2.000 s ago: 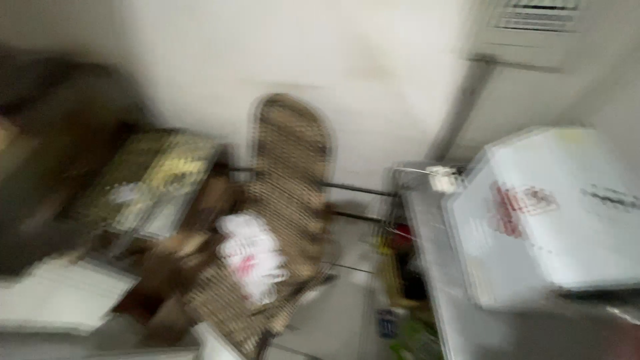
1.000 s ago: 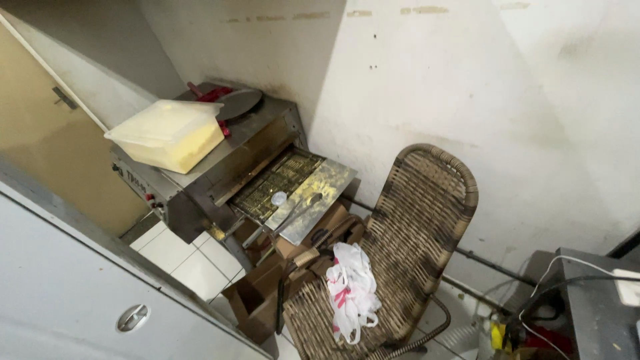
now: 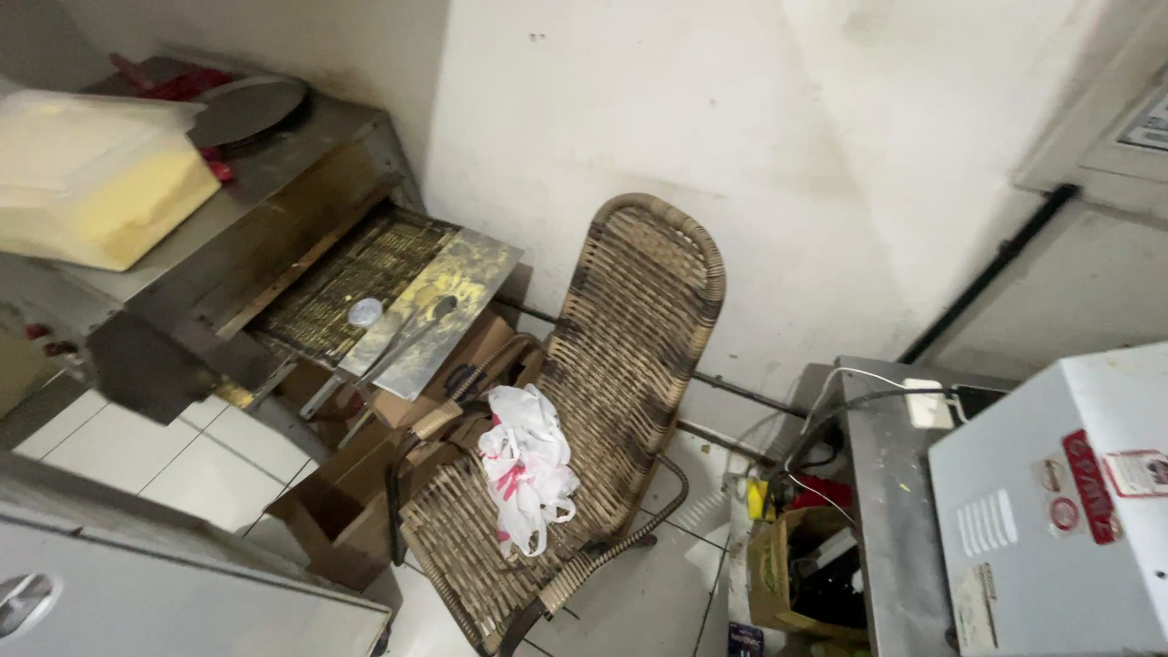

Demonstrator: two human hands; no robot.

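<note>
Neither my left hand nor my right hand shows in the head view. A woven wicker armchair (image 3: 630, 356) stands at the middle, with a crumpled white and red plastic bag (image 3: 529, 465) on its seat. On the left, a conveyor oven (image 3: 265, 210) has a mesh belt (image 3: 356, 274) and a metal sheet (image 3: 429, 319) smeared with yellow. A dark spoon-like utensil (image 3: 415, 333) lies on that sheet, and a small clear lid or cup (image 3: 365, 313) rests on the belt. A plastic tub of yellow food (image 3: 109, 182) and a round dark pan (image 3: 248, 109) sit on top of the oven.
Cardboard boxes (image 3: 342, 520) lie under the oven's end. At lower left is a light grey appliance (image 3: 182, 584). On the right, a steel table (image 3: 894, 511) carries a white machine (image 3: 1022, 493) and cables; an open carton (image 3: 771, 575) is beside it. A dark pipe (image 3: 995, 269) runs along the wall.
The view has swung right since one second ago, bringing the white machine back into sight. The bag remains on the chair seat.
</note>
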